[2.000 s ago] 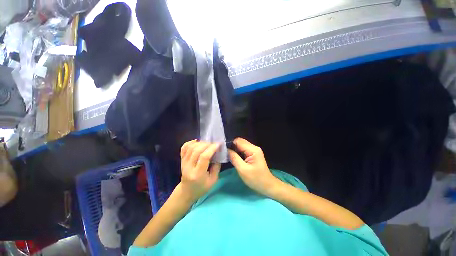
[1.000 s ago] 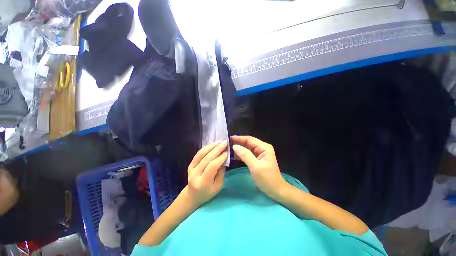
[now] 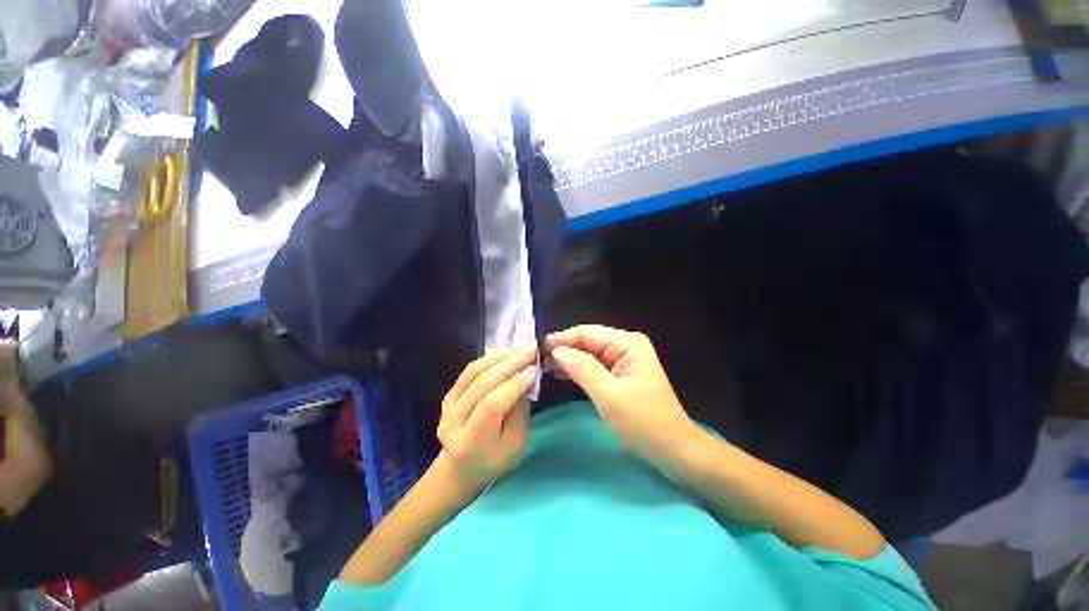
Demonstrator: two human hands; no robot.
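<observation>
A dark navy garment (image 3: 370, 257) lies over the table's front edge and hangs down towards my lap. A long pale grey-white strip (image 3: 499, 239) runs along it towards me, with a thin dark edge on its right side. My left hand (image 3: 490, 412) holds the near end of the strip, fingers flat over it. My right hand (image 3: 615, 376) pinches the dark edge beside the strip between thumb and forefinger. The two hands are close together at my waist. The fingertips partly hide the strip's end.
White table (image 3: 717, 131) has a blue edge and printed ruler. Dark cut pieces (image 3: 265, 119) lie at its left. Yellow-handled scissors (image 3: 160, 185) lie on a brown board (image 3: 161, 269) beside plastic bags (image 3: 72, 179). A blue basket (image 3: 205, 477) holds cloth. Another person's hand (image 3: 22, 442) shows far left.
Over the two seconds, my left hand has turned the strip's near end narrower and closer to the dark edge. My right hand has stayed pinching beside it. The other person's hand has shifted.
</observation>
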